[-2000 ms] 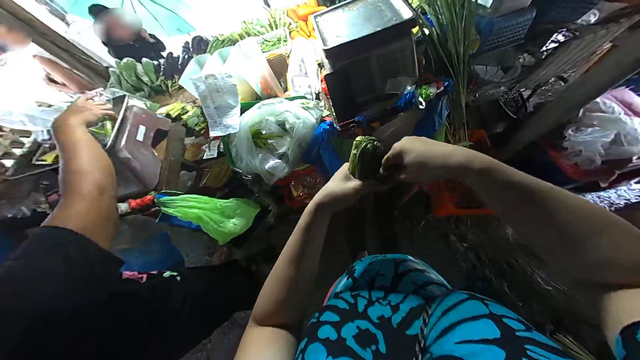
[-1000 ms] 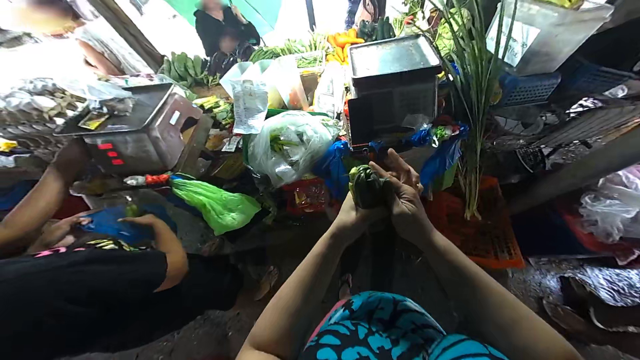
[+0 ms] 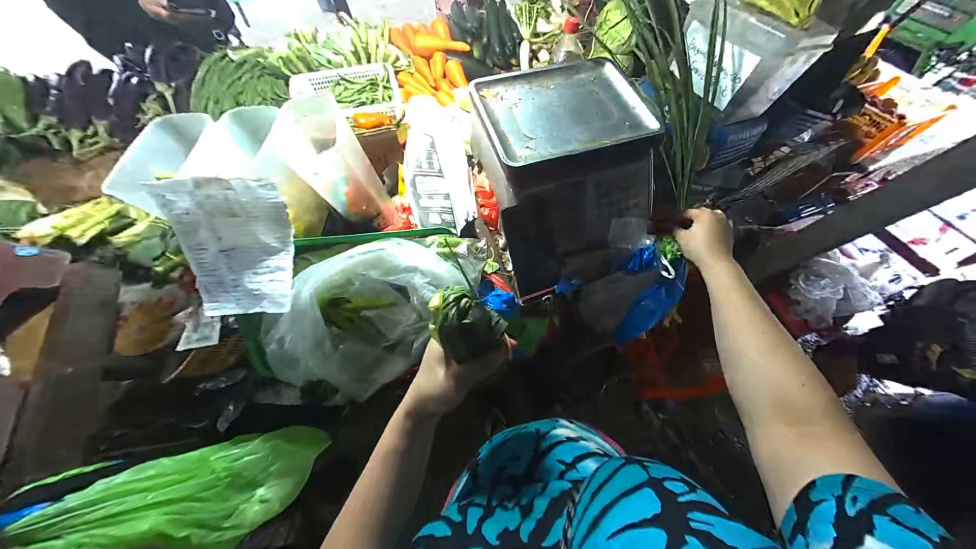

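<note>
My left hand (image 3: pixel 454 374) grips a rolled bundle of dark green leaves (image 3: pixel 469 324) upright, beside a clear plastic bag of greens (image 3: pixel 358 305). To the right, my right hand (image 3: pixel 705 235) has its fingers bent at the base of long green stalks (image 3: pixel 686 114), near a dark reddish thing and a blue plastic bag (image 3: pixel 656 305); whether it holds anything is hard to tell. Between and beyond my hands stands a dark box-shaped scale with a metal tray (image 3: pixel 568 107) on top.
Clear plastic containers (image 3: pixel 244 145) and a sheet of paper with writing (image 3: pixel 236 244) stand at the left. Carrots (image 3: pixel 435 57), green beans (image 3: pixel 362 88) and eggplants (image 3: pixel 91 95) lie behind. A green plastic bag (image 3: pixel 183 488) is at the lower left. A wooden beam (image 3: pixel 862 213) crosses the right side.
My right hand has left the leaf bundle and moved right to the stalks, while my left hand still holds the bundle. The view has shifted closer over the stall.
</note>
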